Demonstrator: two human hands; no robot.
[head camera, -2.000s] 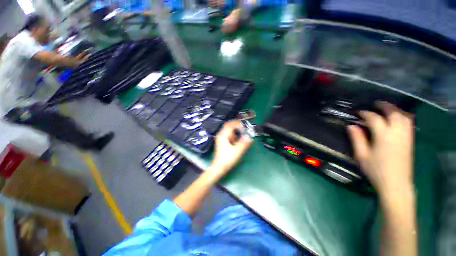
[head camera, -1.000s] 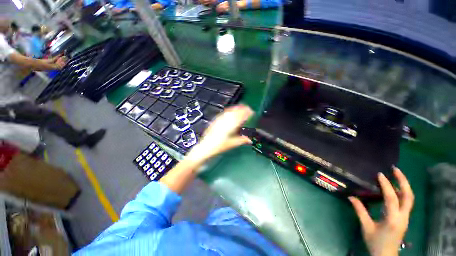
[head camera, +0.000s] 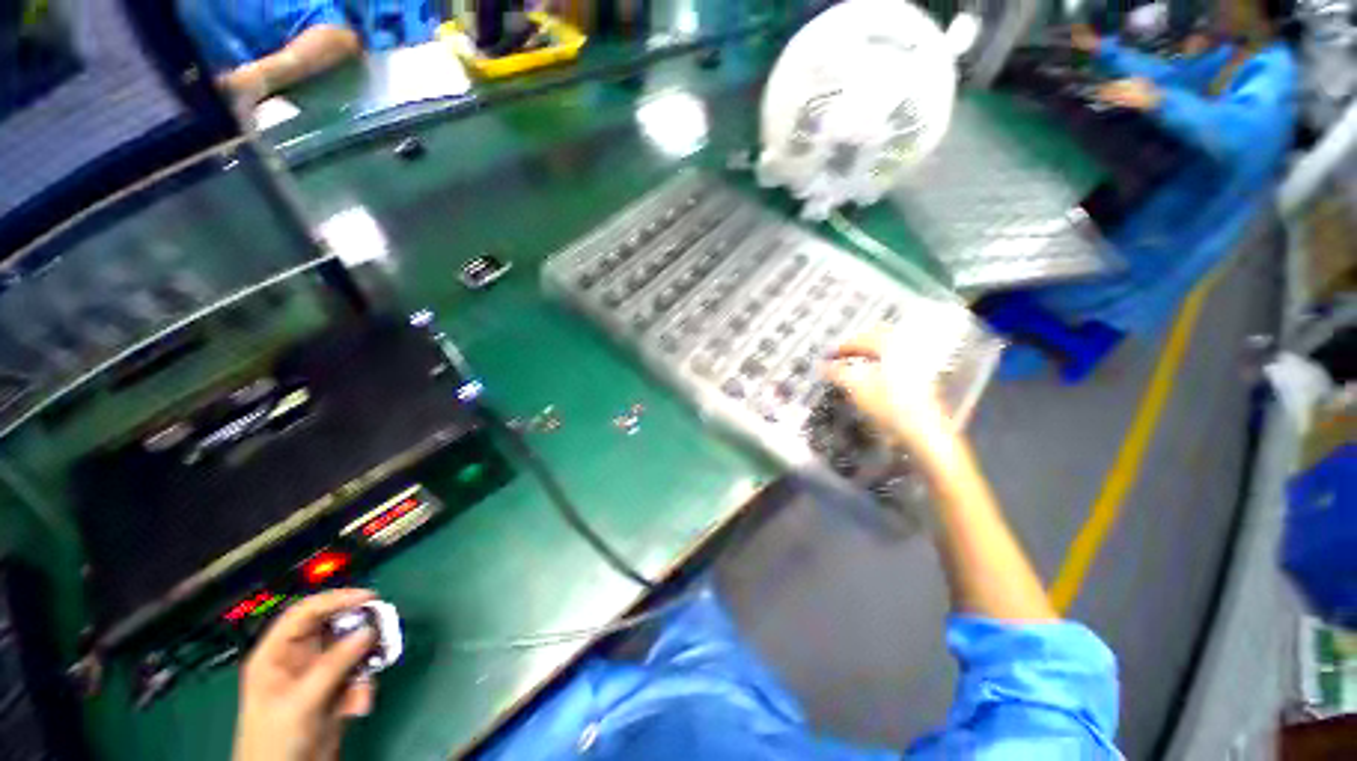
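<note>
My left hand is at the lower left, in front of the black box. It is shut on a small rounded case with a silvery rim. My right hand is over the clear blister tray, its fingertips at the rows of tiny parts; blur hides whether they hold one. The black powered fixture is at the left with lit red digits and a red switch. A metallic nest sits on its top.
A white fan stands behind the tray. A single case and loose small parts lie on the green mat. A black cable runs right of the box. People in blue sit at the back and right. An acrylic guard stands above the box.
The view has swung right, from the black tray to the clear tray and fan. My left hand now holds a case in front of the box. My right hand has moved from the box to the clear tray.
</note>
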